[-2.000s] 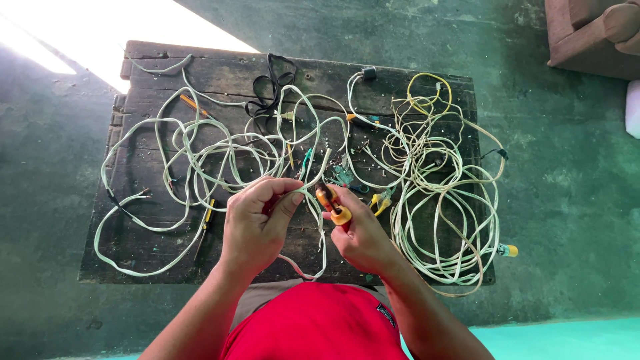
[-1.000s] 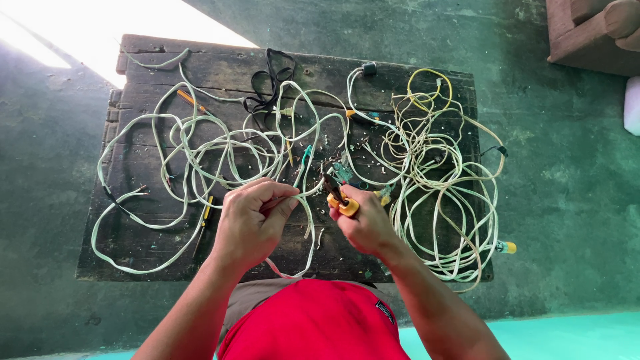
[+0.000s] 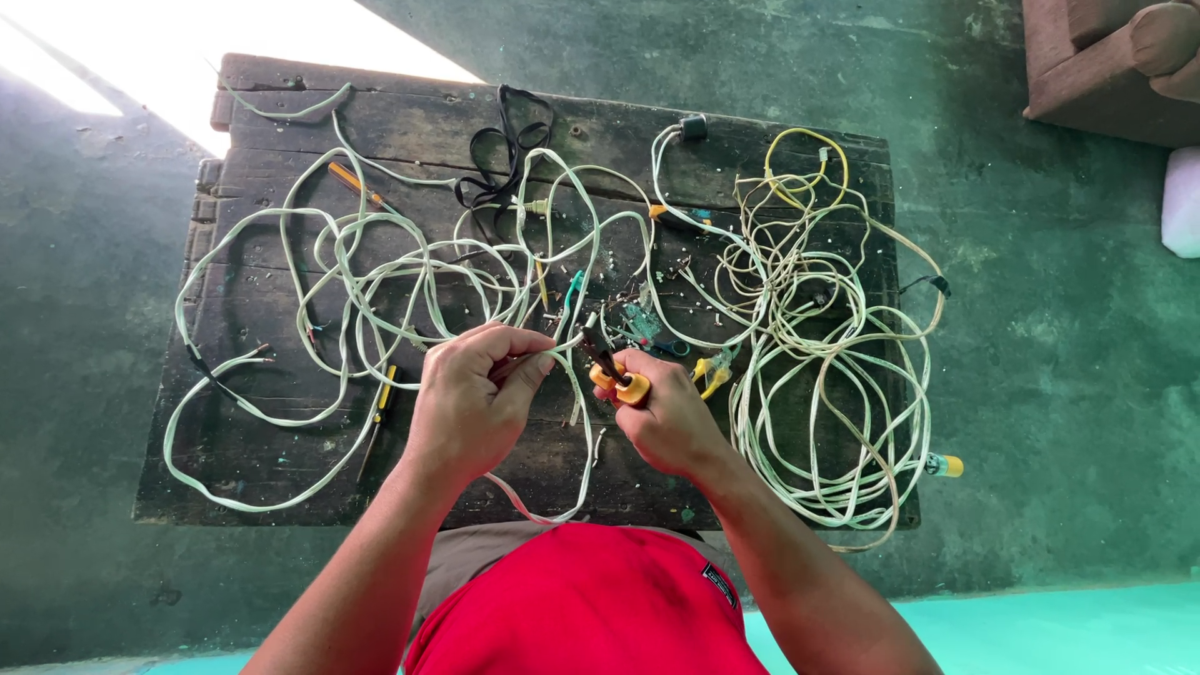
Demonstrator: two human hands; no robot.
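My left hand (image 3: 487, 389) pinches a white electrical cable (image 3: 565, 349) between thumb and fingers, its short end pointing right. In my right hand (image 3: 661, 403) are pliers with yellow-orange grips (image 3: 621, 382); their dark jaws lie just right of the cable end, and whether they touch it I cannot tell. Loops of white cable (image 3: 375, 272) spread to the left of my hands. A large coil of white cable (image 3: 825, 450) lies to the right, below a tangle of thin wires (image 3: 783, 234). Small cut bits (image 3: 694, 305) are scattered beyond the pliers.
On the dark wooden table (image 3: 412, 122) lie an orange-handled screwdriver (image 3: 352, 178), a yellow-handled screwdriver (image 3: 382, 398), a black strap (image 3: 506, 155), a black plug (image 3: 693, 127) and a clear and yellow connector (image 3: 714, 372). A brown upholstered chair (image 3: 1116, 70) stands on the floor at upper right.
The pliers have turned in my right hand since two seconds ago, and their jaws now point up and left beside the cable. My left hand still pinches the cable.
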